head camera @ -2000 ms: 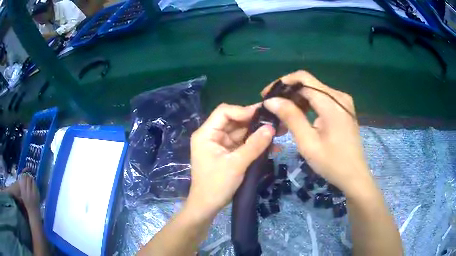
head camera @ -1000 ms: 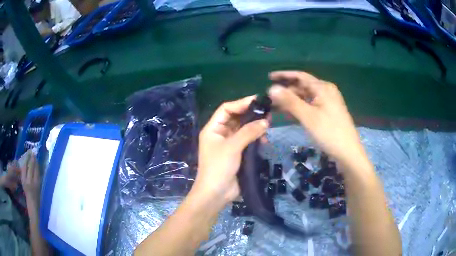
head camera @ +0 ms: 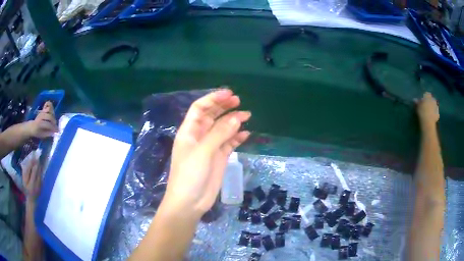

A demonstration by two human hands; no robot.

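My left hand (head camera: pixel 206 148) is raised over the bag and bench, open and empty with its fingers apart. My right hand (head camera: pixel 428 108) is stretched out to the far right over the green belt, its fingers closed at the lower end of a curved black headband (head camera: pixel 375 79). Many small black plastic parts (head camera: pixel 333 218) lie loose on the silvery bench wrap (head camera: pixel 300 250). A translucent white squeeze bottle (head camera: pixel 232 181) stands just right of my left hand, partly hidden by it.
A shiny bag of black pieces (head camera: pixel 152 158) lies behind my left forearm. A blue-rimmed tray (head camera: pixel 122 168) is at left, beside another person's hands (head camera: pixel 43 122). Other curved bands (head camera: pixel 272 46) lie on the green belt (head camera: pixel 203 66). Blue parts trays (head camera: pixel 376 12) are beyond.
My left hand has let go of the headband. My right hand has moved far right with it to the belt. The squeeze bottle and more loose parts are now visible; the view has shifted.
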